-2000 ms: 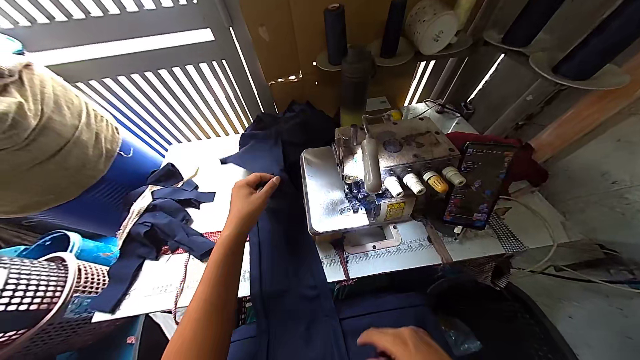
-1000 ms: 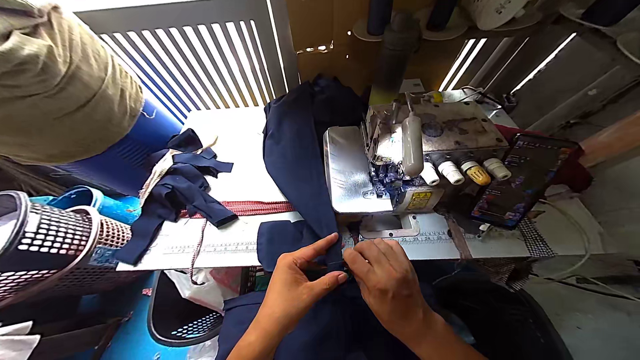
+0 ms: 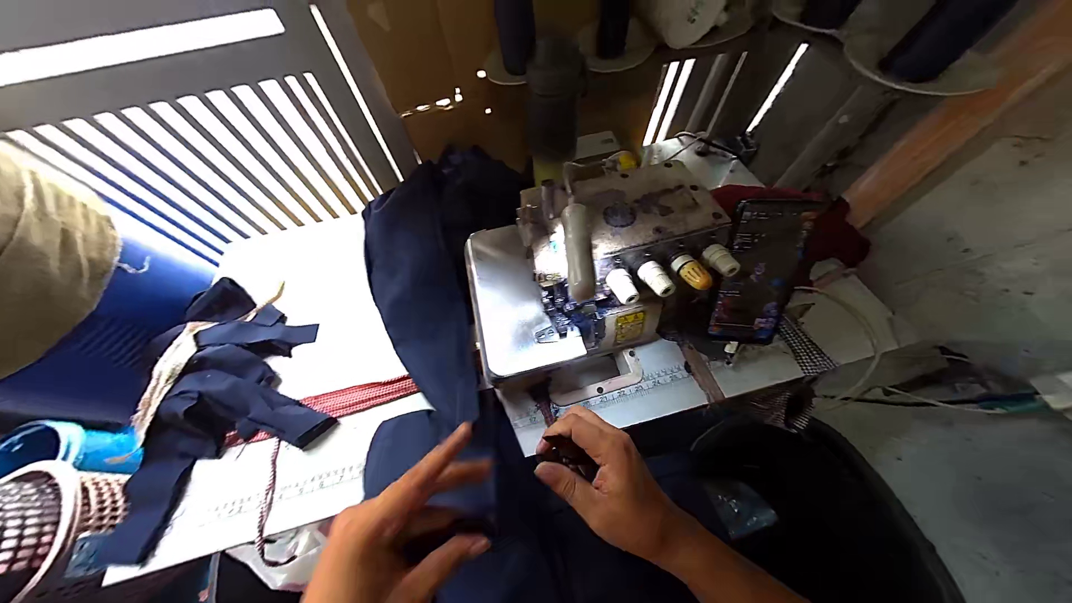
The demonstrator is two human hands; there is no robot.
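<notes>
An overlock sewing machine (image 3: 620, 251) stands on the white table. Navy fabric (image 3: 427, 285) runs down the machine's left side and over the table's front edge. My left hand (image 3: 410, 519), partly blurred, has its fingers apart over the navy fabric at the front edge. Right of it, below the machine's front, my right hand (image 3: 611, 486) is closed around a small dark object (image 3: 569, 452), which its fingers mostly cover; I cannot tell what it is. Navy fabric strips (image 3: 226, 385) lie in a pile on the table's left part.
A phone (image 3: 764, 272) with a lit screen leans at the machine's right. A black tub (image 3: 871, 502) stands below the table's right front. Plastic baskets (image 3: 63, 519) are at the lower left, beside a blue container (image 3: 159, 285) with beige cloth. Thread cones (image 3: 611, 29) stand behind the machine.
Both hands were together on the fabric below the machine one second ago; now they are apart, my left fingers spread. Two seconds ago my left hand was on the fabric left of the machine.
</notes>
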